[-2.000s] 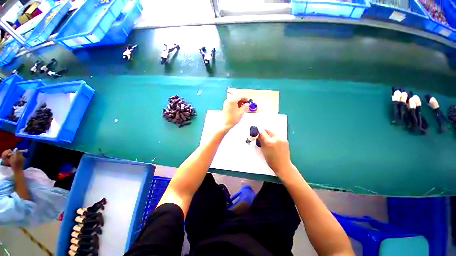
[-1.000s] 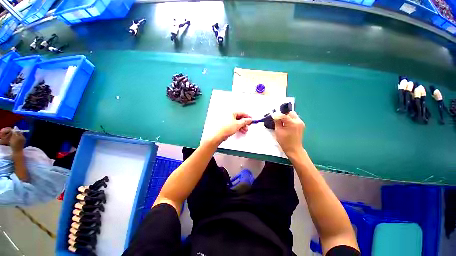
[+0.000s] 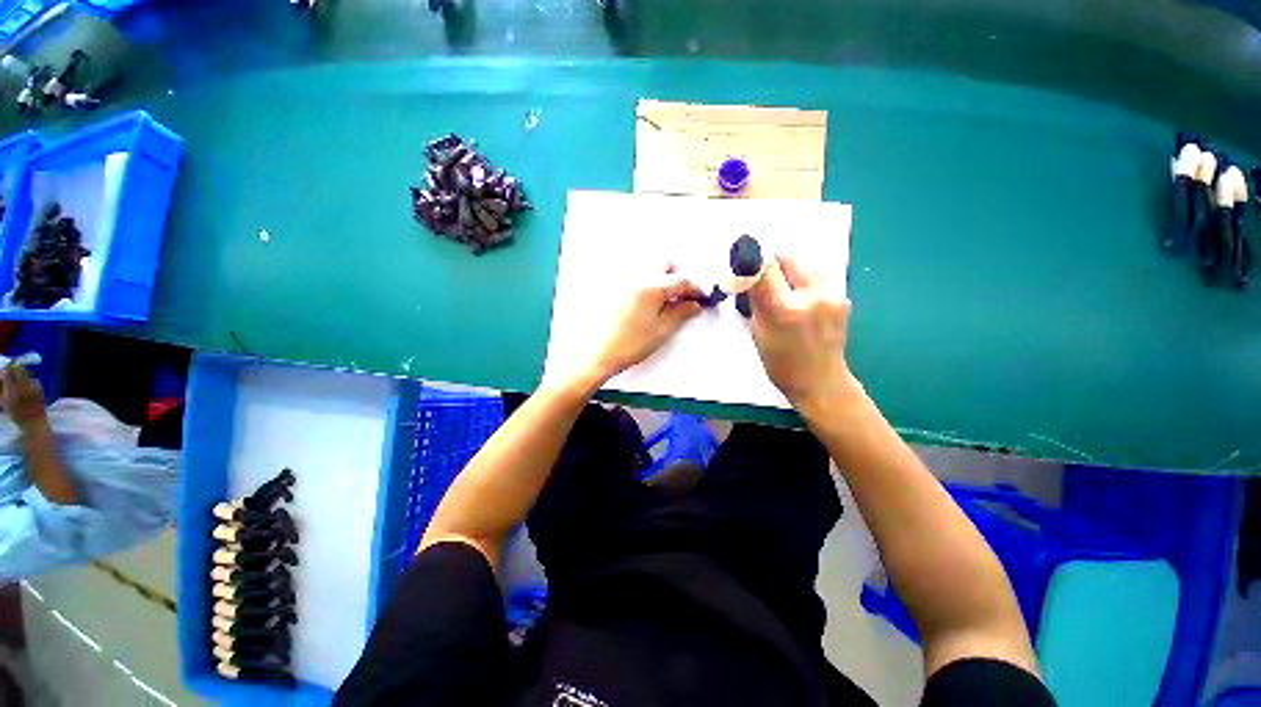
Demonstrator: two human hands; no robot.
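A toy figure with a black rounded end (image 3: pixel 747 256) and a pale part below it is held over the white board (image 3: pixel 609 249). My right hand (image 3: pixel 802 325) is closed on this figure and covers part of it. My left hand (image 3: pixel 647 329) pinches a small dark part (image 3: pixel 711 296) close to the figure's left side; I cannot tell whether the two touch. A loose heap of small dark parts (image 3: pixel 470 196) lies left of the board. A purple round item (image 3: pixel 733 174) stands on the tan cardboard (image 3: pixel 678 152) behind the board.
Several black-and-pale figures (image 3: pixel 1207 207) lie at the right. A blue tray (image 3: pixel 394 483) beside my left leg holds a row of figures (image 3: pixel 253 580). A blue bin (image 3: pixel 132 235) with dark parts is at far left. Another person's hand (image 3: pixel 21 394) shows below it.
The view has tilted down. My left hand has left the purple item, where it was two seconds ago, and now holds a dark part by the figure. The figure has turned more upright since one second ago.
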